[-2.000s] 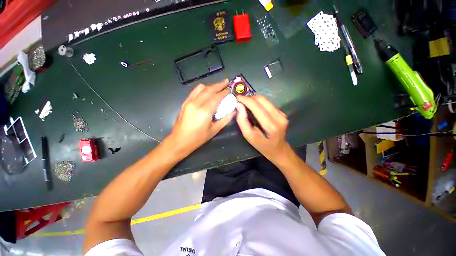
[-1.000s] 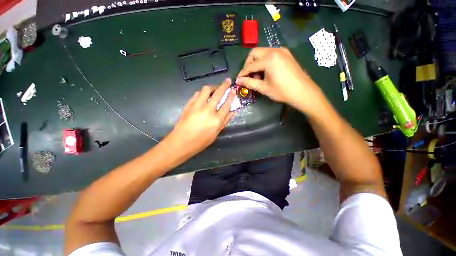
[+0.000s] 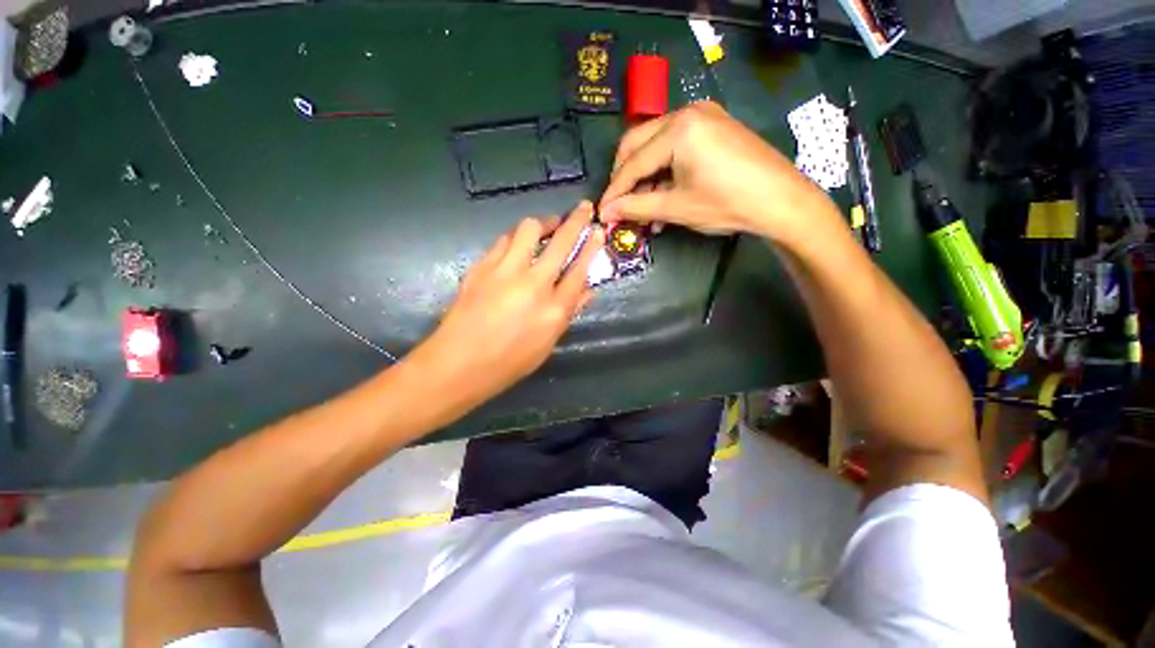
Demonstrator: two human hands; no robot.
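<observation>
A small phone assembly (image 3: 623,262) with a round gold-yellow disc and a pale area lies on the green mat in front of me. My left hand (image 3: 517,294) rests over its left part, fingertips pressing on it. My right hand (image 3: 690,171) pinches at its upper edge, close to my left fingertips; what is between the fingers is too small to tell. Dark tweezers (image 3: 722,279) stick out below my right hand, partly hidden by it. The empty black back cover (image 3: 500,157) lies flat just behind my hands.
Behind lie a black card with gold emblem (image 3: 592,71) and a red plug-like block (image 3: 647,86). To the right are a white label sheet (image 3: 818,141), pens (image 3: 863,177) and a green electric screwdriver (image 3: 975,289). A red block (image 3: 148,343) and thin wire (image 3: 241,241) are left.
My right hand has moved from the assembly's lower right to its upper edge, and the tweezers now point down towards me. My left hand stays on the assembly. The view has shifted right.
</observation>
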